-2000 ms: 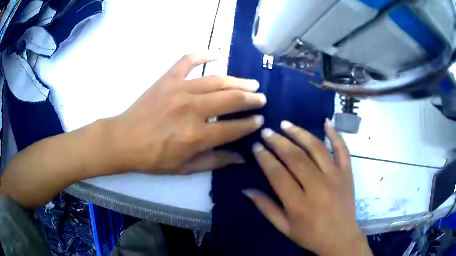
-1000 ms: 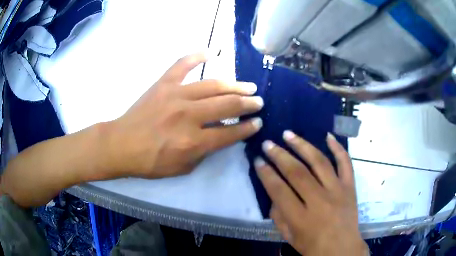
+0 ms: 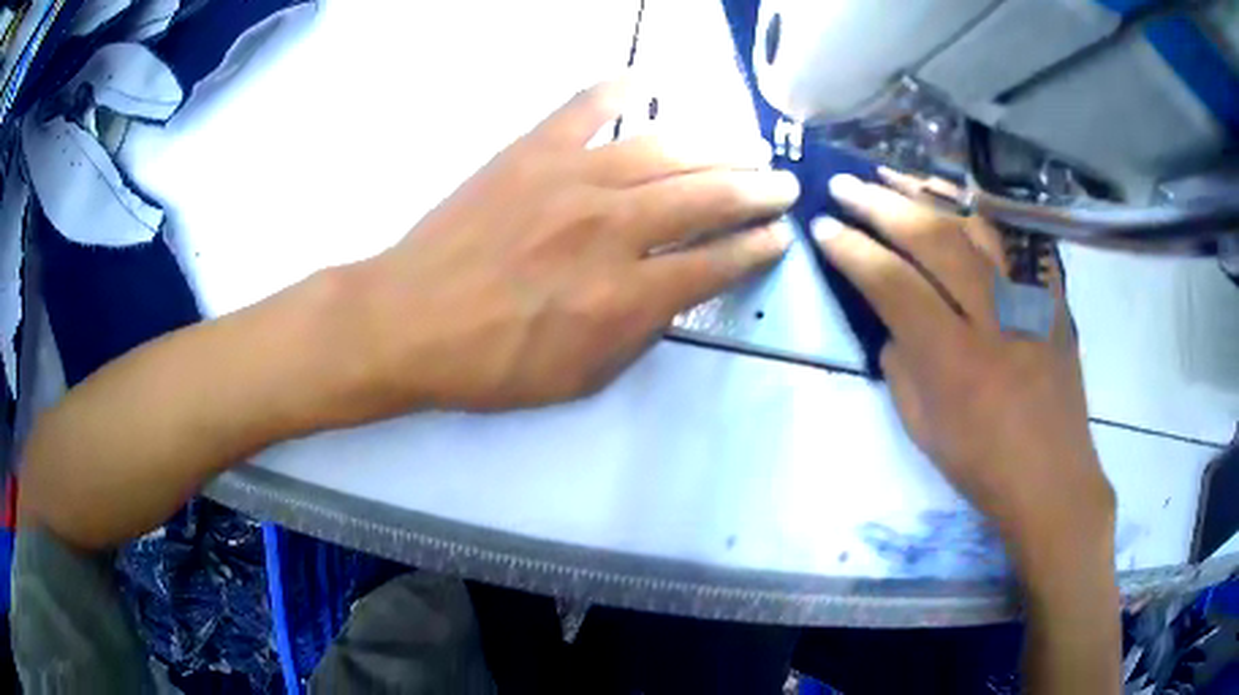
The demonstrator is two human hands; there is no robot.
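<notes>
The navy fabric panel (image 3: pixel 845 278) lies on the white table under the presser foot (image 3: pixel 787 137). Its near end lies mostly under my right hand. My left hand (image 3: pixel 544 265) lies flat, fingers apart, its fingertips at the panel's left edge just below the presser foot. My right hand (image 3: pixel 972 353) lies on the panel, with its fingertips close to the foot and to my left fingertips. The needle cannot be made out. The white sewing machine head (image 3: pixel 938 54) with blue stripes stands above at the upper right.
Small shaped pieces (image 3: pixel 102 197) with pale faces lie fanned over navy cloth at the left. A tape measure strip (image 3: pixel 544 554) runs along the front table edge. A grey knob (image 3: pixel 1025 310) on a spring is beside my right hand. Blue crates with dark pieces show below the table.
The panel's near end has moved up from the front edge towards the presser foot. My right hand has moved up with it, close to my left fingertips. The whole view has shifted slightly.
</notes>
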